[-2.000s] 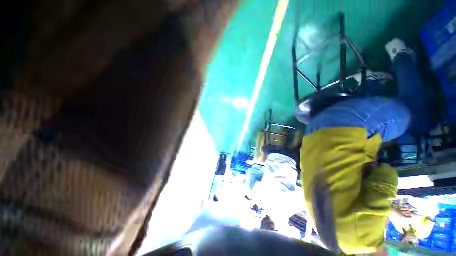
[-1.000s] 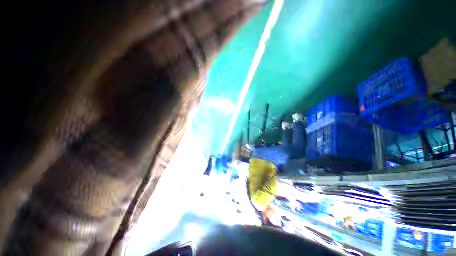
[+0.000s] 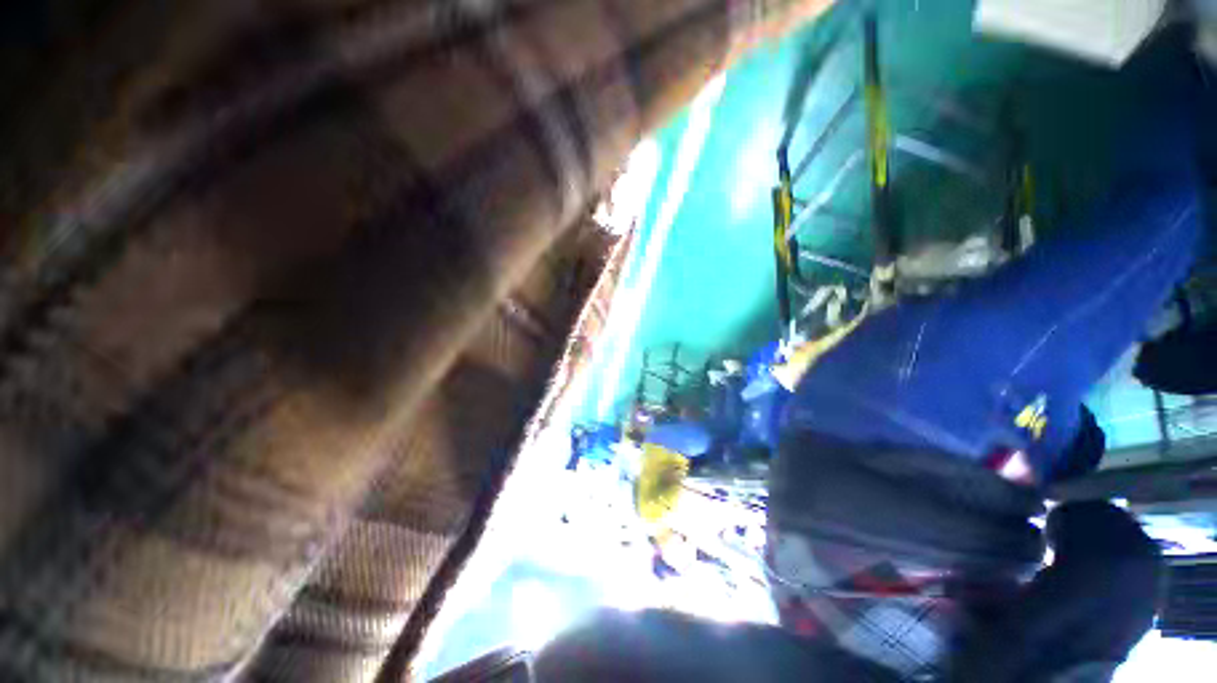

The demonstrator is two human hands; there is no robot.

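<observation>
A brown plaid cloth (image 3: 374,267) with dark and pale check lines fills the left side, very close to the lens and blurred. Neither of my hands can be seen. A smooth dark curved object (image 3: 694,647) lies along the bottom edge. No tool or part is seen in a hand.
The picture is tilted. A seated person (image 3: 921,454) in blue trousers and a dark top is at the right, by a stool (image 3: 874,147) with black and yellow legs. A person in yellow (image 3: 659,483) is farther off. The green floor (image 3: 714,227) has a pale line.
The plaid cloth reaches farther right. The blue crates and bars at the right have left the view; a seated person in blue and a stool now show there. The yellow-clad person appears smaller.
</observation>
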